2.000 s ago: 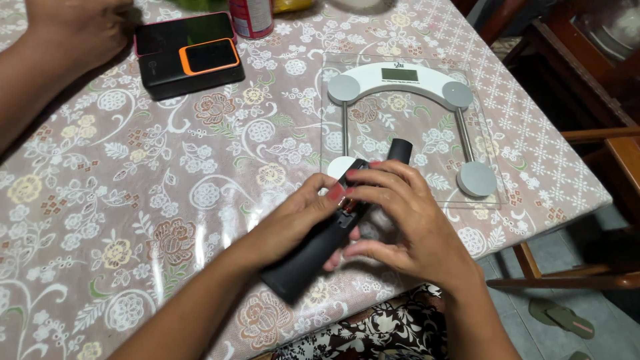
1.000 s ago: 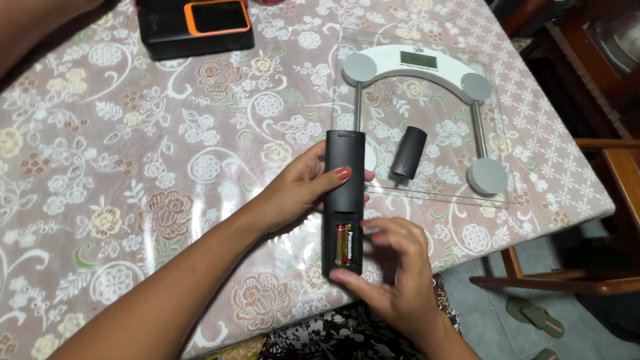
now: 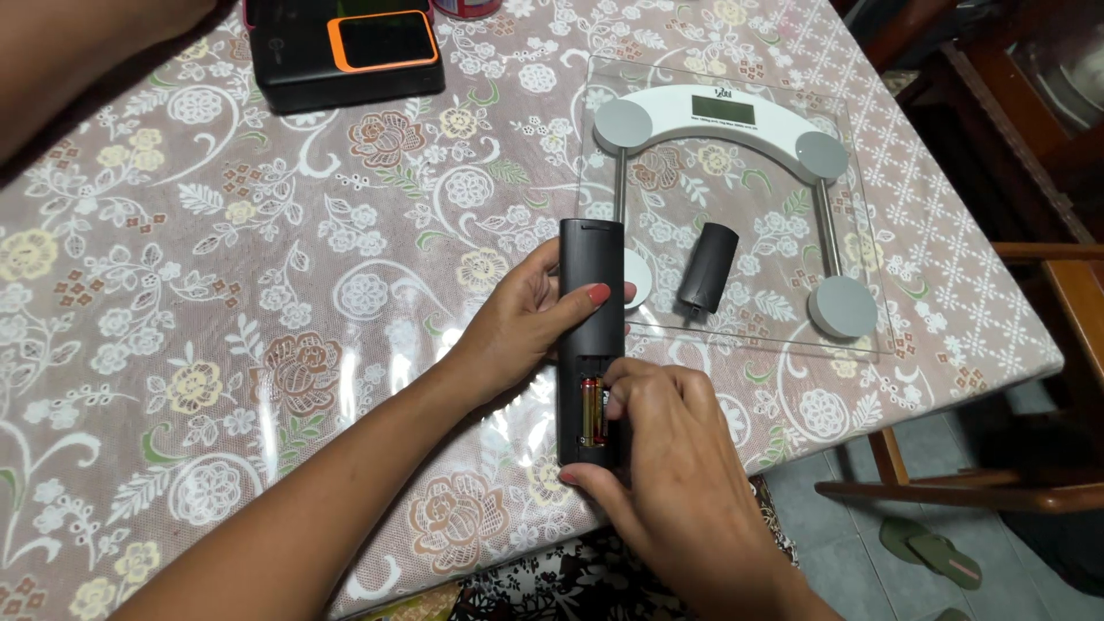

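Observation:
My left hand (image 3: 526,319) grips a black remote control (image 3: 592,285) by its upper half, thumb across its back. The remote's battery compartment is uncovered, and two small batteries (image 3: 593,410) lie side by side in it. The fingers of my right hand (image 3: 677,440) touch the compartment's right edge, while its thumb rests at the remote's lower end. Beyond the remote, a black battery cover (image 3: 709,269) lies on a glass bathroom scale (image 3: 724,129) with a small display.
A floral tablecloth (image 3: 362,293) covers the table. At the top left are a black case (image 3: 345,90), an orange-edged device (image 3: 385,40), part of a can (image 3: 468,7) and another person's arm (image 3: 78,60). A wooden chair (image 3: 966,493) and flip-flops (image 3: 931,552) are at the lower right.
The battery cover has come off the remote and lies on the scale, exposing the batteries. My right hand's fingers have moved up along the compartment since one second ago.

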